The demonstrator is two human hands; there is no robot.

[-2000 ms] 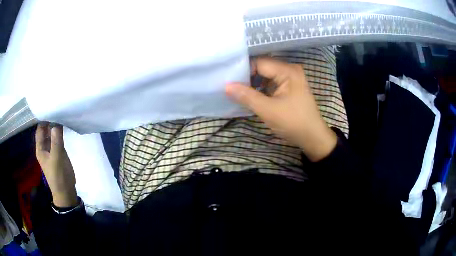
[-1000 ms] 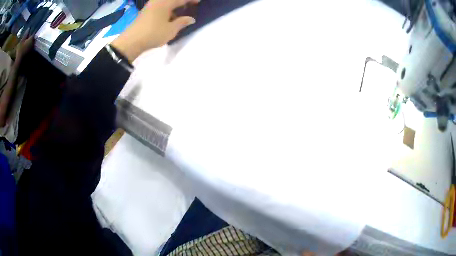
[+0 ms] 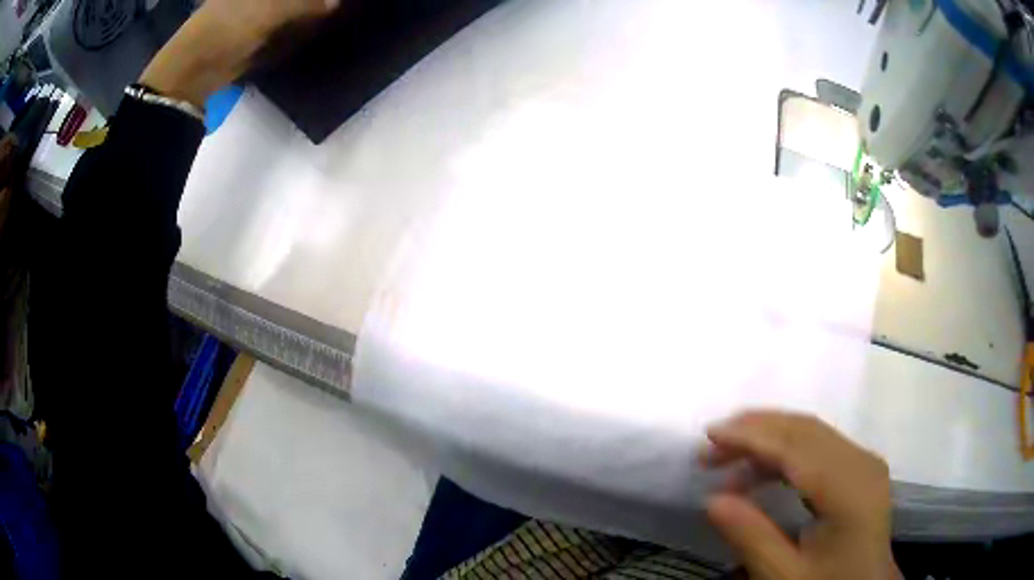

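Note:
A large white piece (image 3: pixel 601 295) lies over the machine table, its front edge draped over the table's edge. My right hand (image 3: pixel 811 487) is at its near right part, thumb and fingers apart. My left hand (image 3: pixel 232 51) is at the upper left, on the near-left end of a dark panel (image 3: pixel 340 68); its fingertips are blurred against the dark cloth, but it appears to grip the panel. The sewing machine head (image 3: pixel 935 108) is at the upper right, with a green part (image 3: pixel 865 187) by the needle area.
A tan square (image 3: pixel 909 256) lies right of the needle. Shears with an orange handle (image 3: pixel 1027 414) are at the right edge. A ruler tape (image 3: pixel 261 334) runs along the table's front edge. White pieces (image 3: pixel 323 465) are below the table at left. Checked cloth (image 3: pixel 544 555) shows at the bottom.
The view has turned from my lap to the machine. My left hand has moved to the left and the dark panel has come nearer with it. My right hand has come into view again over the white piece.

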